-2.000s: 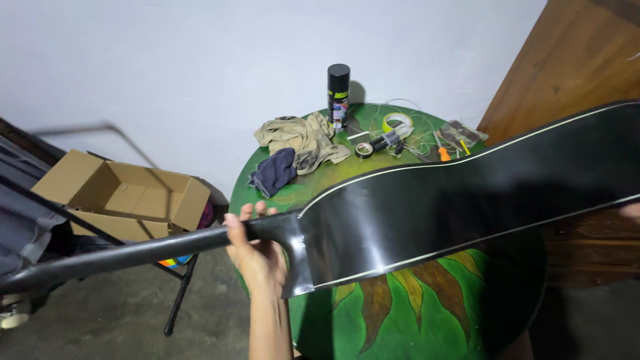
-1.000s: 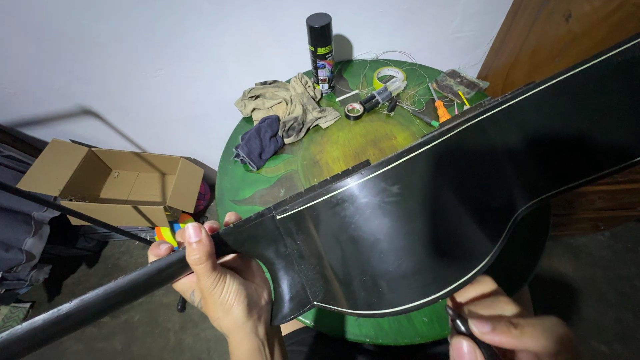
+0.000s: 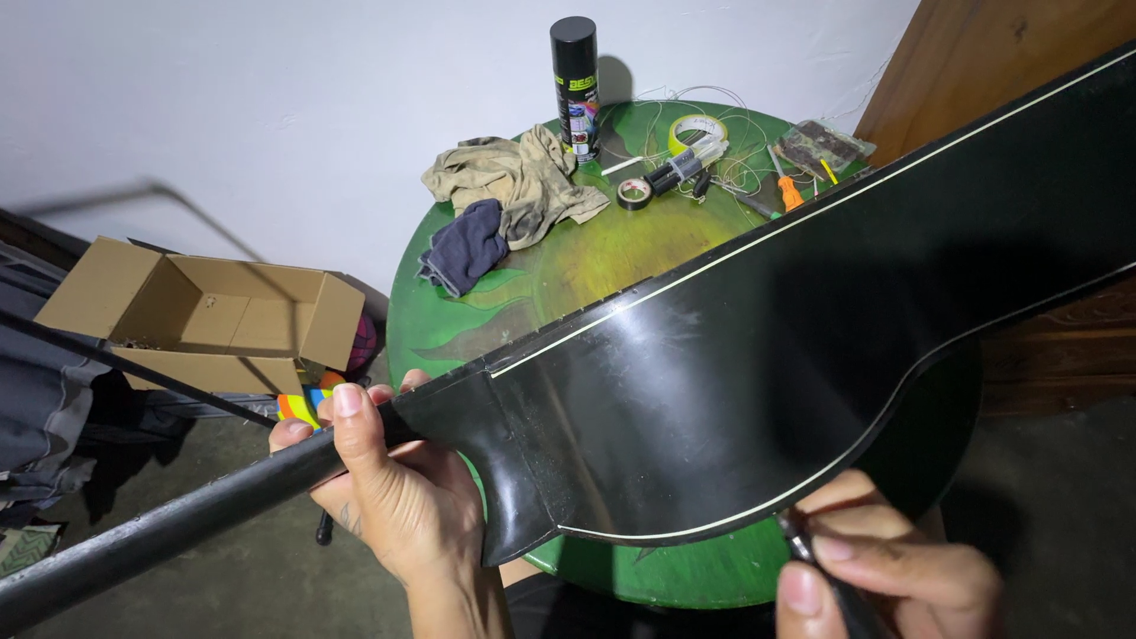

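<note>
A black acoustic guitar (image 3: 710,355) is held on its side above the round table, its side panel with white binding lines facing me. My left hand (image 3: 399,479) is wrapped around the guitar's neck (image 3: 222,497) close to the heel, thumb on the near side. At the lower right, my right hand (image 3: 879,559) grips a slim dark tool (image 3: 830,568), which I cannot identify. The tool's tip is at or very near the lower white binding (image 3: 710,530); whether it touches is unclear. Part of that hand is blurred.
Behind the guitar, the green painted table (image 3: 417,311) bears a spray can (image 3: 575,89), cloths (image 3: 524,182), tape rolls (image 3: 697,133), loose wires and an orange-handled screwdriver (image 3: 785,182). An open cardboard box (image 3: 240,311) stands at the left, a wooden panel (image 3: 976,71) at the right.
The guitar has tilted, its right end now higher. My right hand, barely seen at the right edge two seconds ago, is now at the lower binding with a dark tool.
</note>
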